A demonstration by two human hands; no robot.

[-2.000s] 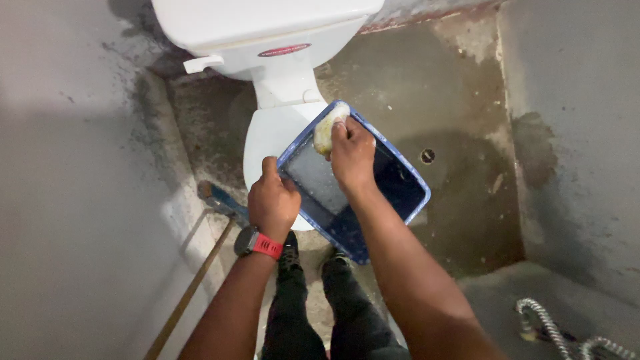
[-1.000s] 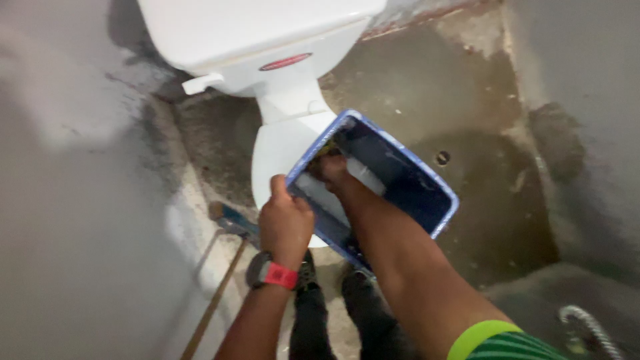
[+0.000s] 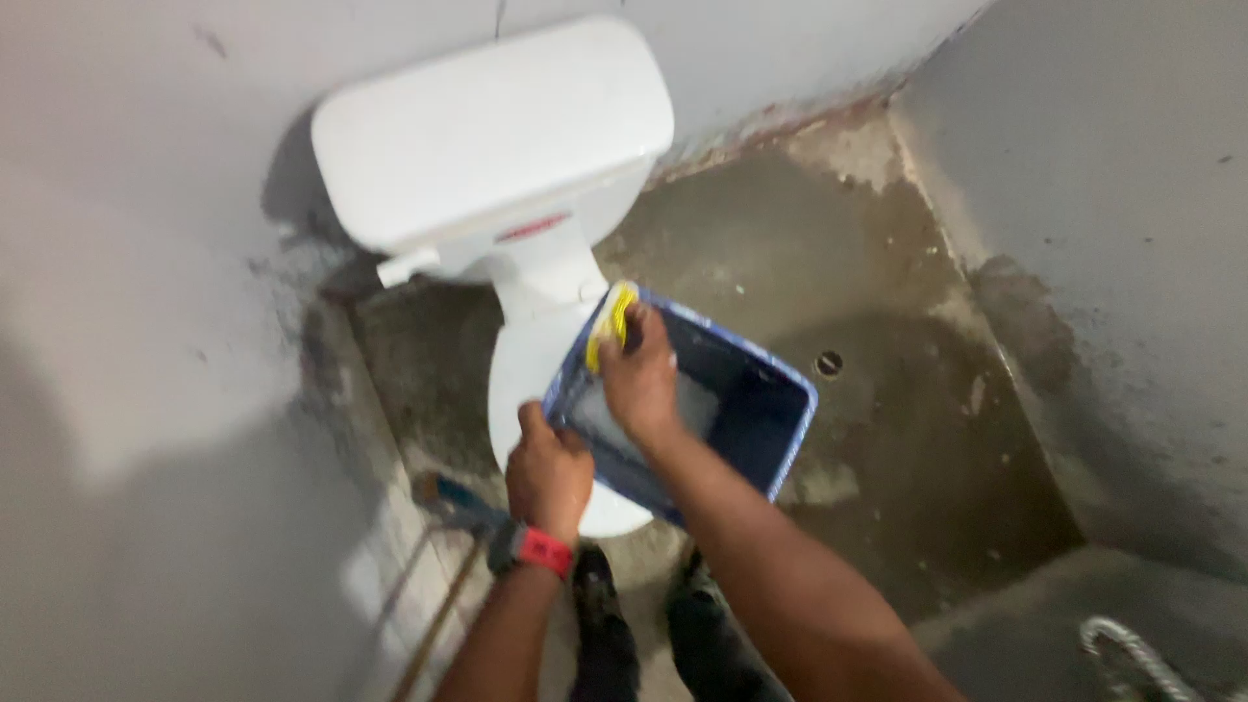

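My left hand [image 3: 549,471] grips the left rim of a blue plastic bin [image 3: 756,419], thumb over the edge. The bin is tilted above the closed lid of a white toilet [image 3: 522,375]. In my right hand [image 3: 639,375] is a yellow and whitish sponge [image 3: 612,327], pressed to the bin's upper left rim and inner wall. Whitish, foamy-looking liquid [image 3: 697,405] shows inside the bin. My right hand and forearm hide part of the bin's inside.
The toilet's cistern [image 3: 497,127] stands against the wall. A blue-headed brush or broom [image 3: 463,502] with a long handle lies at the left. The wet concrete floor [image 3: 926,439] has a small round drain [image 3: 829,365]; a metallic hose [image 3: 1131,648] is at lower right.
My right hand has come up from inside the bin to its upper left rim with the sponge. The left hand stays on the bin's rim. The view now takes in more of the cistern and wall.
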